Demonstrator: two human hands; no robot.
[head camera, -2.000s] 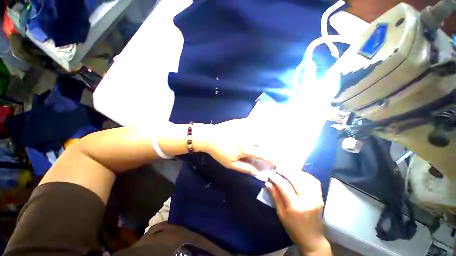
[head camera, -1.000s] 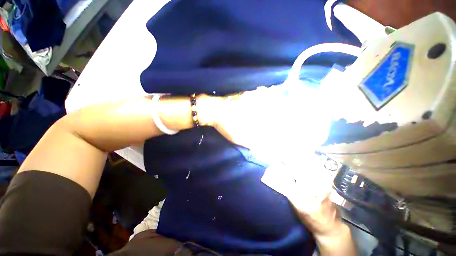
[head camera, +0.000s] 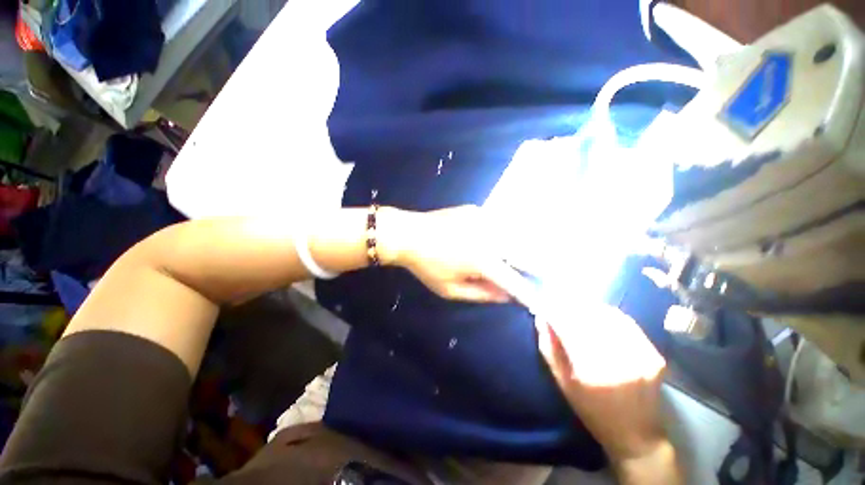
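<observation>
A large navy garment panel (head camera: 427, 379) lies under and in front of the sewing machine (head camera: 759, 180). A white fabric piece (head camera: 541, 185) lies on the panel beside the machine head, mostly lost in lamp glare. My left hand (head camera: 455, 256) rests on the panel, its fingertips at a pale strip-like edge (head camera: 512, 282). My right hand (head camera: 602, 355) is right of it, its fingertips near the same edge and washed out by light. Whether either hand grips the cloth is hidden by glare. The needle area is not clearly visible.
The lamp's white gooseneck (head camera: 635, 74) curves over the work. Dark scissors handles (head camera: 740, 464) lie at lower right. The white table (head camera: 256, 142) shows at left. Blue and navy cloth (head camera: 104, 204) is heaped beyond it.
Since a second ago, the view has shifted, with machine and panel sitting differently in frame. My hands have come closer together, and the pale piece's lower corner no longer shows below them.
</observation>
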